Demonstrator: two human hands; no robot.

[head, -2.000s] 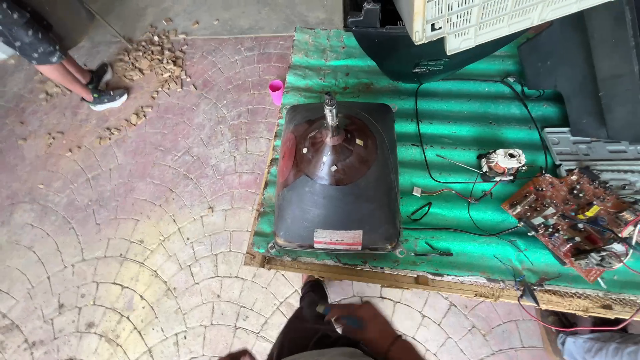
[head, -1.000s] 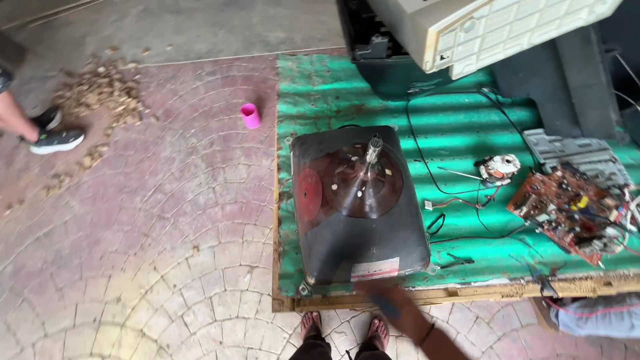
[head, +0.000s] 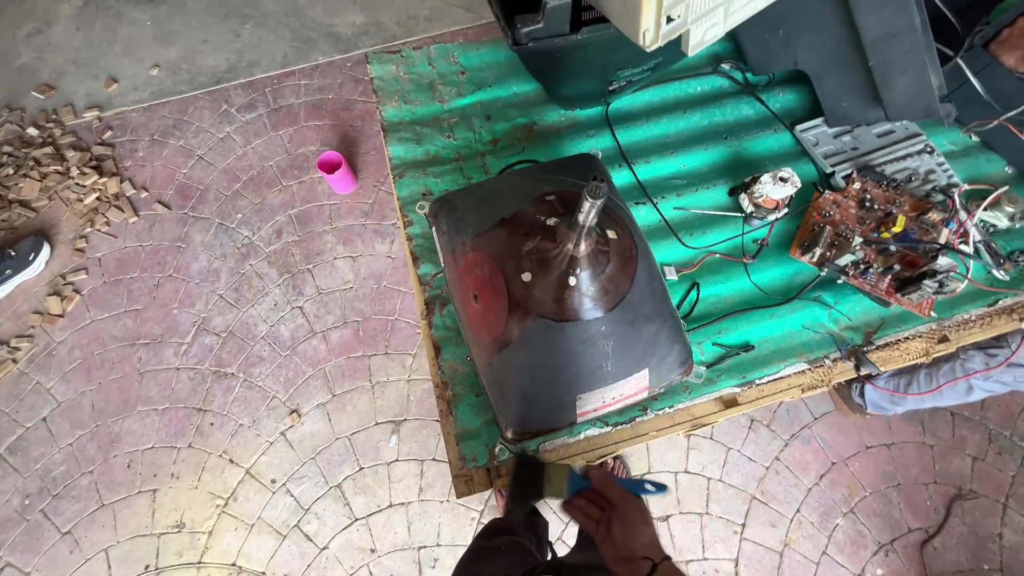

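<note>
A paintbrush [head: 560,482] with dark bristles and a blue handle is gripped by my right hand [head: 616,516], just off the table's near edge. Its bristles are blurred and close to the lower left corner of a cathode-ray picture tube [head: 512,384]. That tube rests face down on the green corrugated sheet [head: 480,72], its glass neck [head: 590,204] pointing up. The back of the tube is dark grey, with a red round patch [head: 482,296] on the left and a label [head: 613,395] near the lower edge. My left hand is out of view.
Right of the tube lie cables, a coil of wire [head: 770,194] and a brown circuit board [head: 880,240]. Black and cream plastic casings [head: 592,64] stand behind. A pink cup [head: 337,172] is beyond the table's left edge. At the far left are wood pieces [head: 56,176] and a person's shoe [head: 22,262].
The view has shifted. My right hand, over the tube's near edge a second ago, is now nearer my body, off the table. The other person's legs have mostly left the view.
</note>
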